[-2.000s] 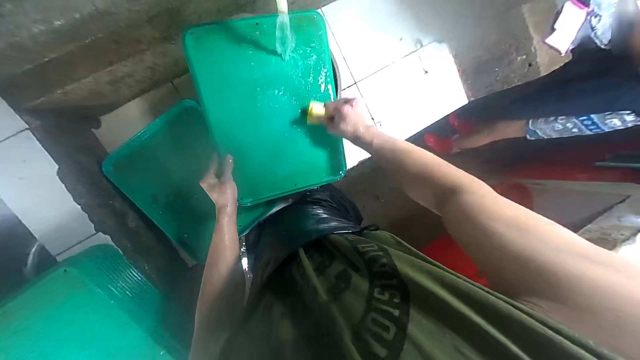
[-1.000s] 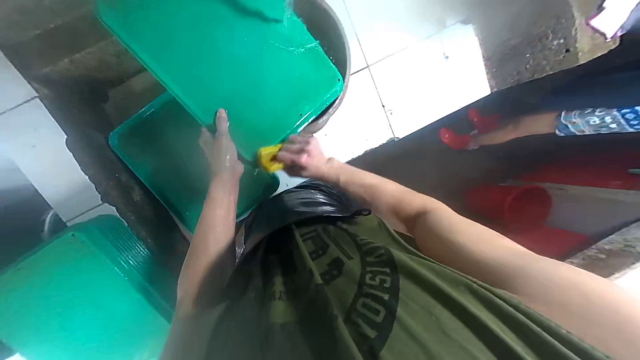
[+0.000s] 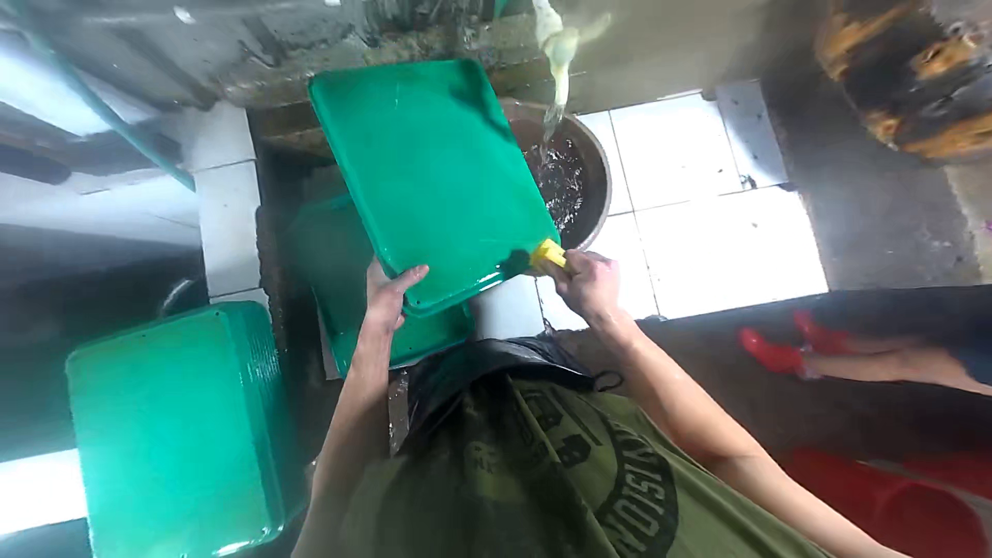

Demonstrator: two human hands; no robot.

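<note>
My left hand (image 3: 390, 293) grips a green plastic tray (image 3: 442, 182) at its near left corner, thumb over the rim. In my right hand (image 3: 587, 280) is a yellow sponge (image 3: 549, 254), touching the tray's near right corner. The tray is tilted and wet, and its right side overlaps a round tub of water (image 3: 593, 174). Water runs into the tub from a spout with whitish material around it (image 3: 559, 58). Below the held tray lies another green tray (image 3: 341, 271), partly hidden by it.
A stack of green trays (image 3: 170, 434) stands at the lower left. White floor tiles (image 3: 697, 232) lie right of the tub. Another person's legs in red shoes (image 3: 775, 353) are at the right, with a red plastic container (image 3: 922, 511) at the lower right. A hose (image 3: 108, 116) crosses the upper left.
The sponge was on the tray's face two seconds ago, then at its near edge; now it is at the near right corner. The tray has turned, showing more of the tub. The view has shifted.
</note>
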